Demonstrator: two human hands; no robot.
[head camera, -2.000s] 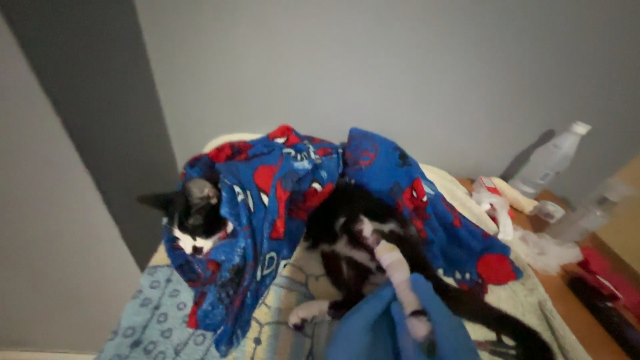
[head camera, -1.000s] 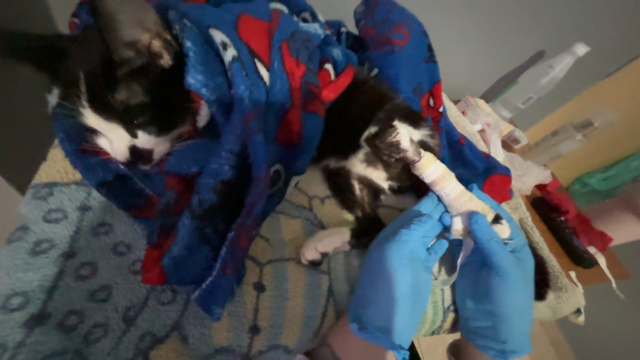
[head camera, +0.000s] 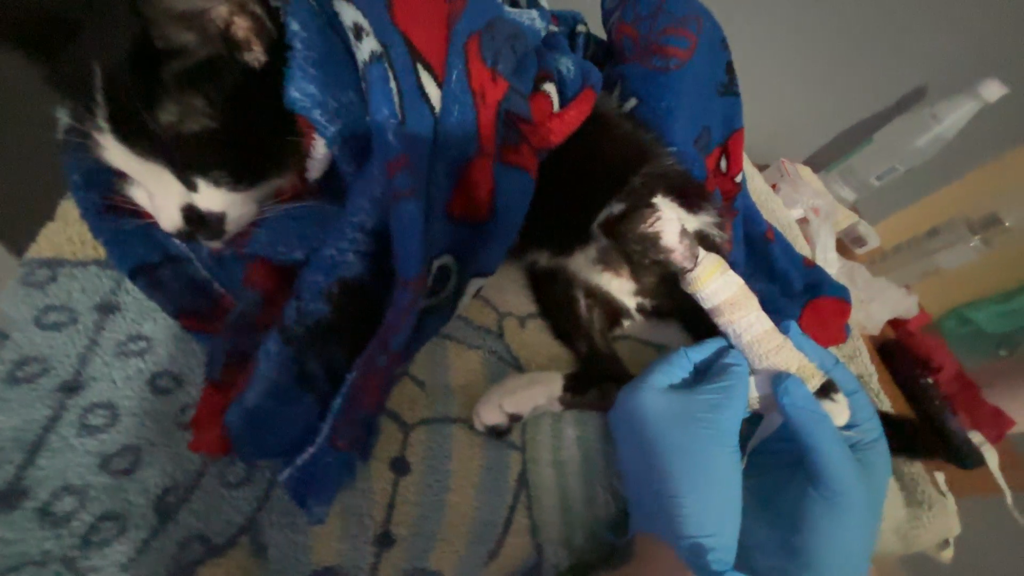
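A black-and-white cat (head camera: 204, 188) lies with its head at the left, its front part wrapped in a blue and red printed fleece blanket (head camera: 448, 200). One hind leg wears a whitish gauze bandage (head camera: 744, 320), with the paw tip showing. My right hand (head camera: 832, 456), in a blue glove, is closed around the lower bandaged leg. Beside it my left hand (head camera: 688, 432), also gloved, has bent fingers at a thin white strip (head camera: 764, 416) hanging from the bandage. The other white hind paw (head camera: 520, 400) rests on the patterned towel.
A patterned towel (head camera: 72, 416) lies under the cat. At the right are a clear plastic bottle with a white cap (head camera: 904, 152), a second clear bottle (head camera: 936, 248), crumpled white plastic (head camera: 872, 296), a red cloth (head camera: 952, 376) and a green item (head camera: 984, 320). A grey wall stands behind.
The view has moved much closer. Two seconds ago the gloved hands were together lower on the bandaged leg; now the fingers are spread around it and the white strip shows between them.
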